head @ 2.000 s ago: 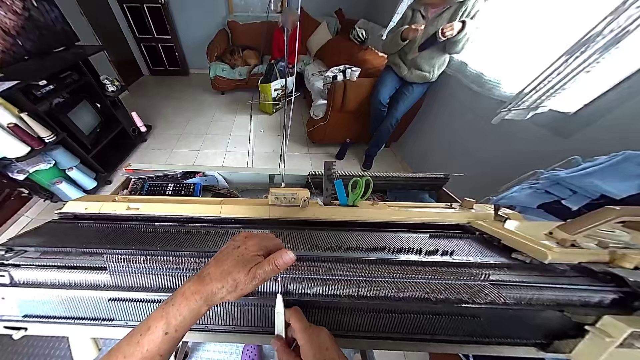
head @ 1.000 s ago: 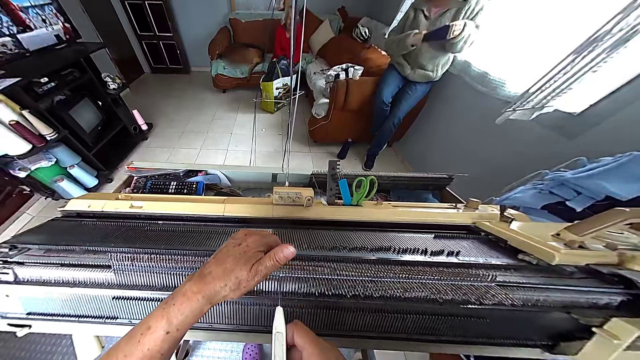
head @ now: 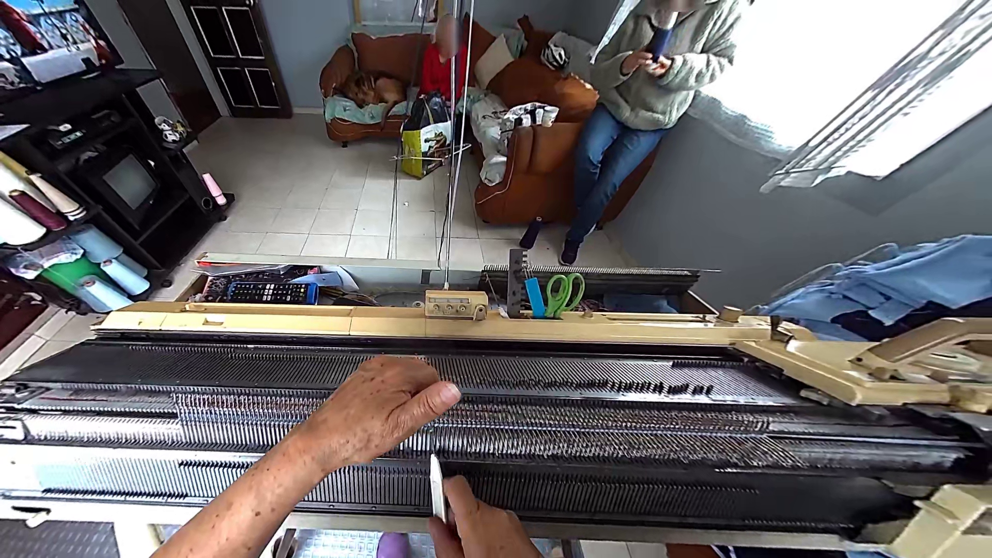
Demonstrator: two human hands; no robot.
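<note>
A flatbed knitting machine with two needle beds [head: 620, 372] spans the view. My left hand [head: 387, 411] rests palm down over the far bed and the gap between the beds, its thumb pointing right; whether its hidden fingers hold anything does not show. Below and to its right, my right hand [head: 484, 519] grips a white pointed hand tool [head: 437, 484], whose tip stands over the near bed. Stitches of thin yarn [head: 589, 438] run along the gap between the beds. The cream carriage [head: 852, 372] sits at the right end.
Behind the machine are green-handled scissors [head: 564, 293], a remote control [head: 271, 292] and a cream yarn tension unit [head: 456, 304]. Blue cloth [head: 914, 279] lies at the right. Yarn cones [head: 101, 294] stand at the left. One person stands by the sofa [head: 535, 163]; another sits on it.
The white tool and my right hand moved down toward the near edge, then back up a little. My left hand stays over the beds. The standing person's hands have shifted.
</note>
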